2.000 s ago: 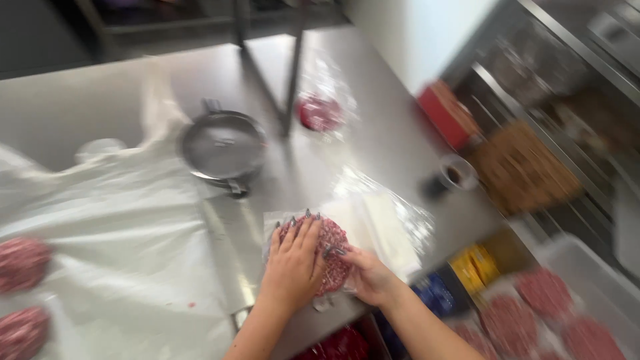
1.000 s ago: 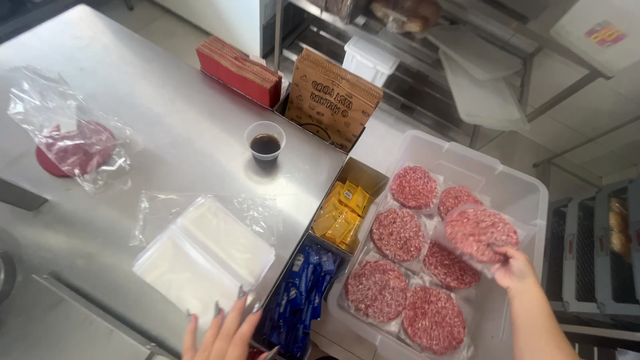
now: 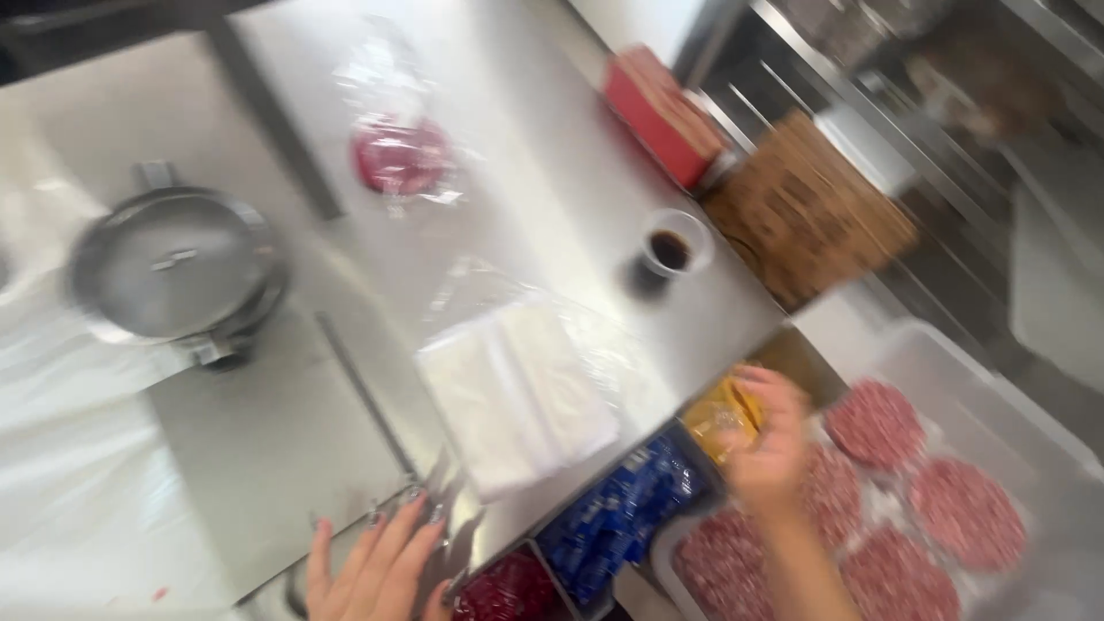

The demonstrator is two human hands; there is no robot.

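My left hand (image 3: pixel 379 556) is spread at the bottom, fingers apart and holding nothing, near the metal table's edge. Blurred, my right hand (image 3: pixel 768 427) hovers over the yellow packets (image 3: pixel 720 418); whether it grips anything is unclear. Ground-meat patties (image 3: pixel 966 513) lie in a translucent plastic tub (image 3: pixel 1056 448) below and right of that hand. Between the hands are blue packets (image 3: pixel 617 509) and red packets (image 3: pixel 509 591) in bins. A stack of white sheets (image 3: pixel 522 397) rests on the table. The round metal patty press (image 3: pixel 177 263) stands at the left.
A clear cup of dark liquid (image 3: pixel 673 246) stands near the table's right edge. Beyond it are a red box (image 3: pixel 660 116) and brown paper bags (image 3: pixel 806 211). A plastic-wrapped red disc (image 3: pixel 401 155) lies behind the sheets. White plastic sheeting (image 3: pixel 78 448) covers the left side.
A second ago my right hand held a patty over the tub; now it is over the yellow packets, and that patty is out of its grasp. The view has swung left.
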